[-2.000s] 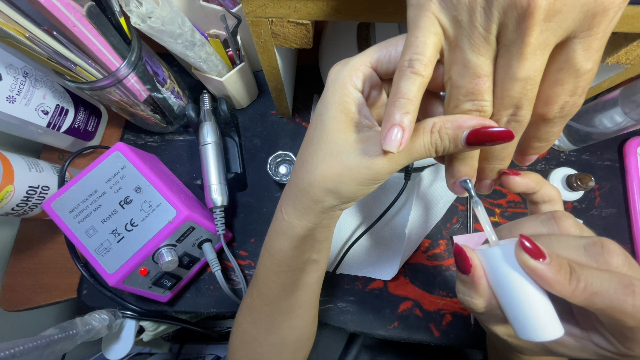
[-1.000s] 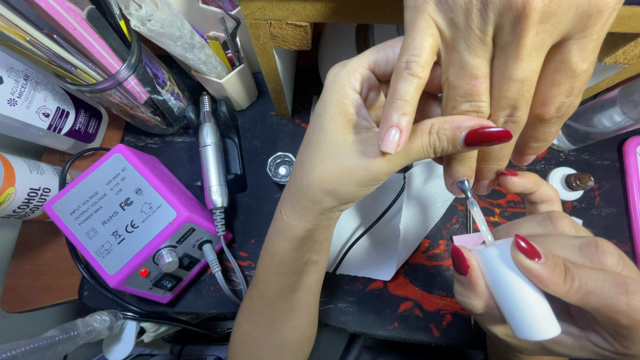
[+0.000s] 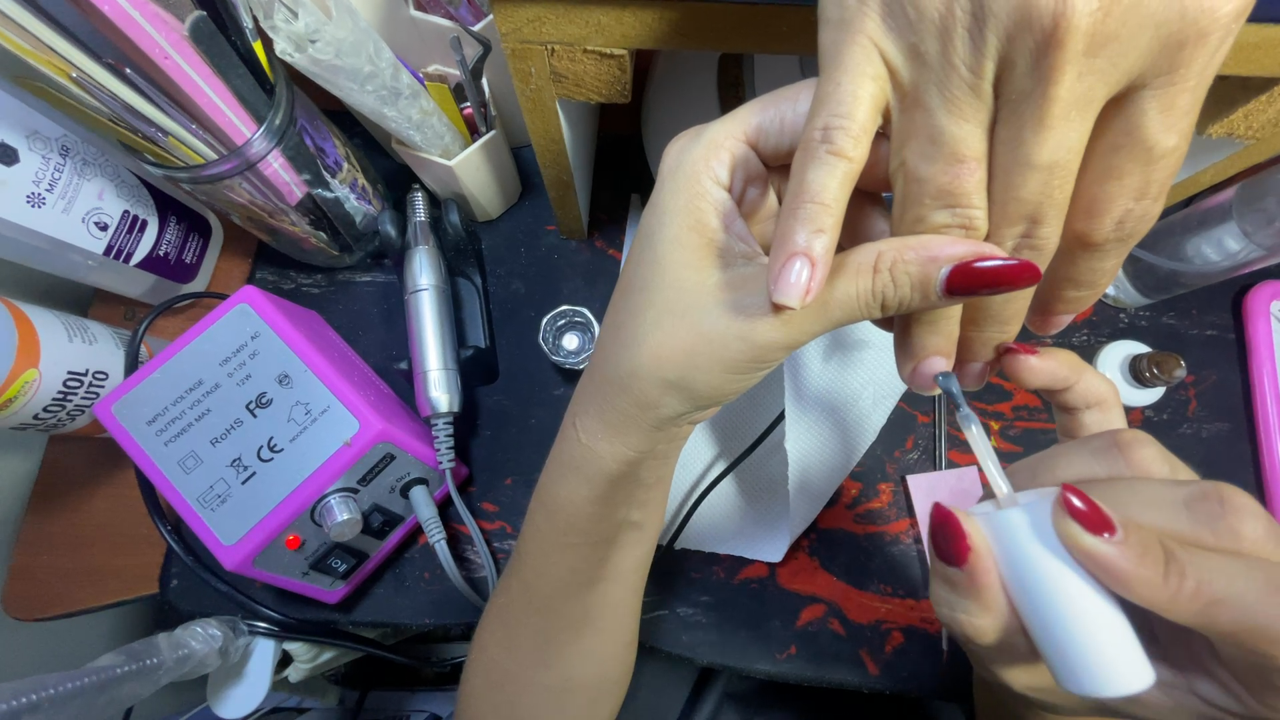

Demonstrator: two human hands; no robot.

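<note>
My left hand [image 3: 740, 260], with dark red nails, holds a finger of another person's hand [image 3: 1010, 130], which reaches down from the top right. My left thumb lies across that hand's fingers. At the lower right, my right hand [image 3: 1150, 560] grips the white cap of a nail polish brush [image 3: 1065, 590]. The tip of the brush [image 3: 950, 385] is at the end of one of the person's fingers, touching or very close to the nail. An open white bottle with a brown neck [image 3: 1125, 372] is right of the fingertips.
A pink nail drill unit [image 3: 240, 430] with a lit red light stands left, its silver handpiece [image 3: 430, 310] in a black cradle. A faceted glass dish [image 3: 570, 337], a white paper towel [image 3: 790, 450], a jar of nail files [image 3: 270, 170] and bottles surround the work on the black-and-red table [image 3: 850, 590].
</note>
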